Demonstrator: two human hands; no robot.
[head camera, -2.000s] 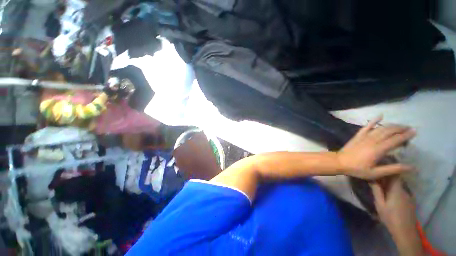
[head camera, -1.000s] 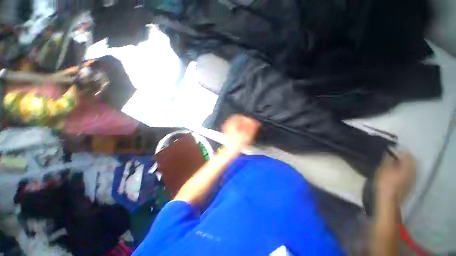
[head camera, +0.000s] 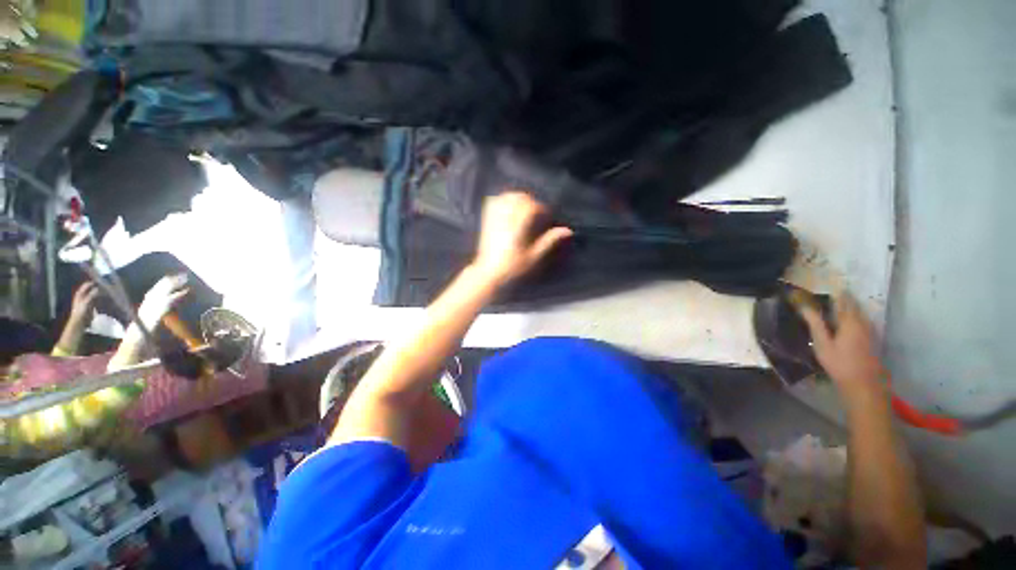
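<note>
A dark grey garment piece (head camera: 646, 254) lies lengthwise along the front of the white table, with a blue-edged end at left. The rounded light grey end of a pressing form (head camera: 348, 207) sticks out beyond that end. My left hand (head camera: 515, 236) is on the garment's upper left part, fingers curled and thumb out; whether it grips cloth is hidden. My right hand (head camera: 844, 336) is on the handle of a dark pointed iron (head camera: 780, 334), at the table's right front, just beyond the garment's narrow end. An orange-red cord sleeve (head camera: 925, 416) runs right from it.
A large black garment pile (head camera: 602, 78) covers the back of the table. Thin dark strips (head camera: 741, 205) lie behind the garment. An overexposed white sheet (head camera: 240, 251) is at left. Another person's hands (head camera: 156, 306) are at far left. A round white-rimmed bin (head camera: 334, 384) stands below the table edge.
The view has shifted. My left hand has left my right hand and come to the garment's left part. The garment now lies straighter, its blue-edged left end spread out. My right hand is at the iron.
</note>
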